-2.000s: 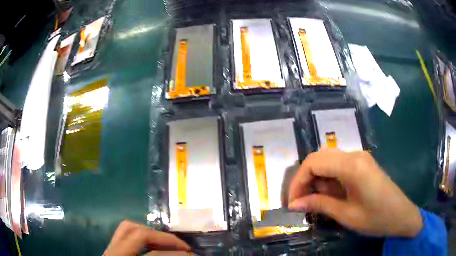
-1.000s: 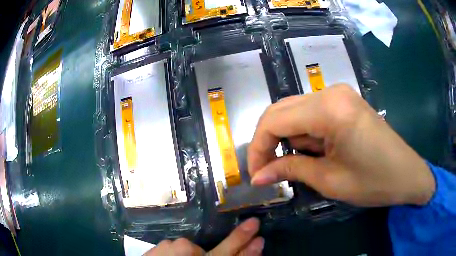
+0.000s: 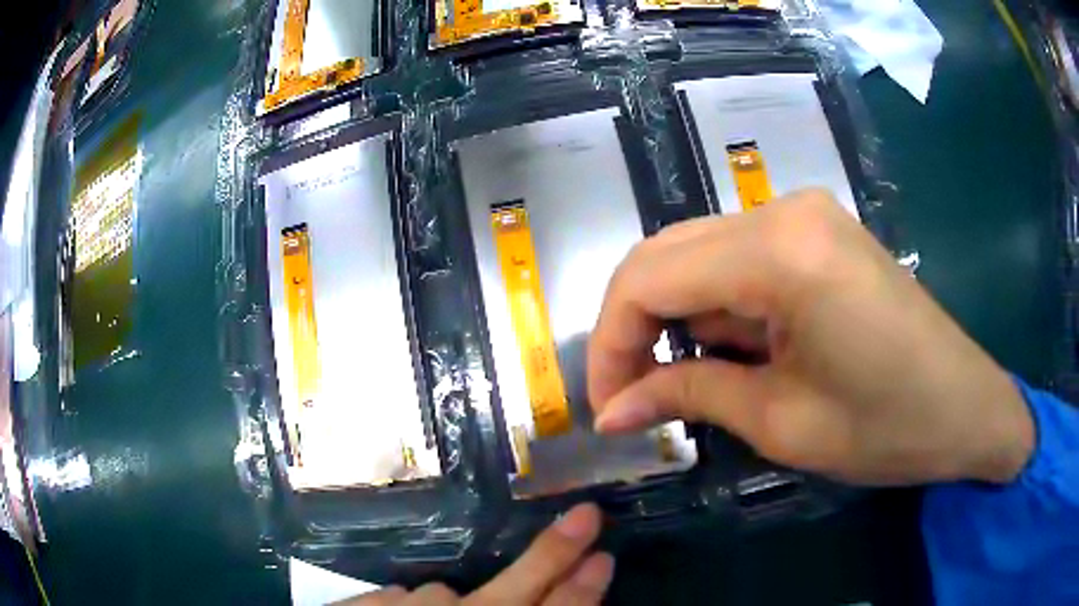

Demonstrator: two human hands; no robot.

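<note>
A display module (image 3: 562, 178) lies silver back up in the lower middle pocket of a blister tray (image 3: 444, 308). Its orange flex cable (image 3: 529, 320) runs down to a greyish cover strip (image 3: 592, 459) lying across the module's lower end. My right hand (image 3: 769, 343) is over the module's right side, thumb and finger pinched at the strip's upper edge; the exact grip is partly hidden. My left hand (image 3: 538, 574) is cut off by the bottom edge, holds nothing visible, and its index fingertip is at the module's lower edge.
Another module (image 3: 349, 296) lies in the pocket to the left, and one (image 3: 775, 118) to the right, partly behind my right hand. More modules show in the upper row. An amber sheet (image 3: 104, 249) lies at left, white pieces (image 3: 893, 42) at upper right, a white sheet (image 3: 325, 582) at bottom.
The view has moved closer and lower over the tray. The grey strip, earlier raised in my right fingers, now lies flat on the module. My left hand has moved right, to the module's lower edge.
</note>
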